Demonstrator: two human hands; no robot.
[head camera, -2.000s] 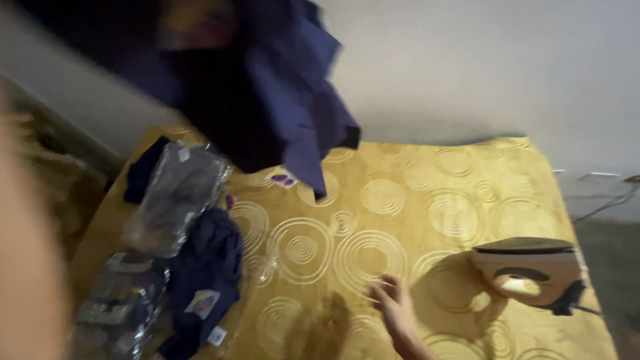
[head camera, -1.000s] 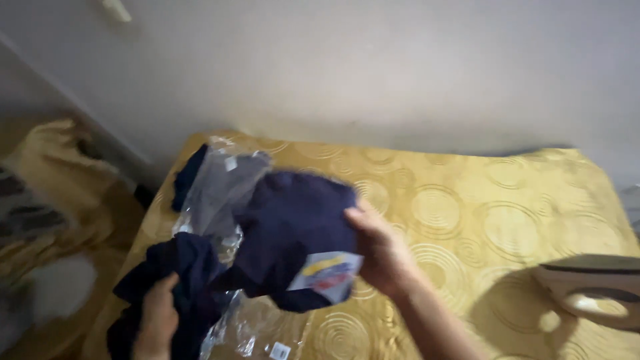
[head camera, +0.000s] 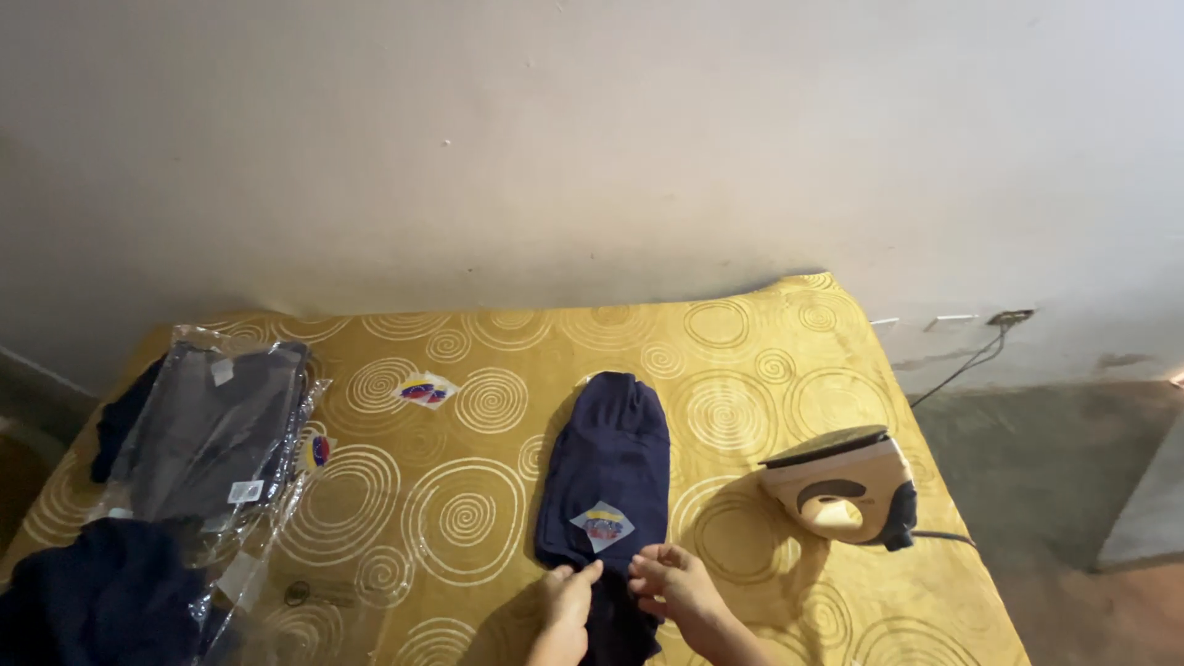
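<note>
A folded navy blue garment (head camera: 606, 444) lies lengthwise on the yellow patterned cloth, a diamond-shaped transfer patch (head camera: 602, 525) on it. My left hand (head camera: 566, 597) touches the garment's left edge just below the patch, fingertips on the fabric. On the right side, my right hand (head camera: 673, 583) has its fingers curled at the garment's edge; whether they pinch fabric is unclear. An electric iron (head camera: 837, 490) stands on its heel to the right, its soleplate facing away. Two more colourful transfers, one by the spirals (head camera: 425, 390) and another (head camera: 317, 451), lie to the left.
Clear plastic bags with dark garments (head camera: 217, 435) cover the table's left side. A crumpled navy garment (head camera: 102, 592) is at the near left. The iron's cord (head camera: 943, 536) runs off the right edge. A wall socket with a cable (head camera: 1011, 317) is behind at right.
The navy garment with the patch, held up by my right hand a second ago, now lies on the cloth. My left hand has moved from the dark clothing at left to this garment.
</note>
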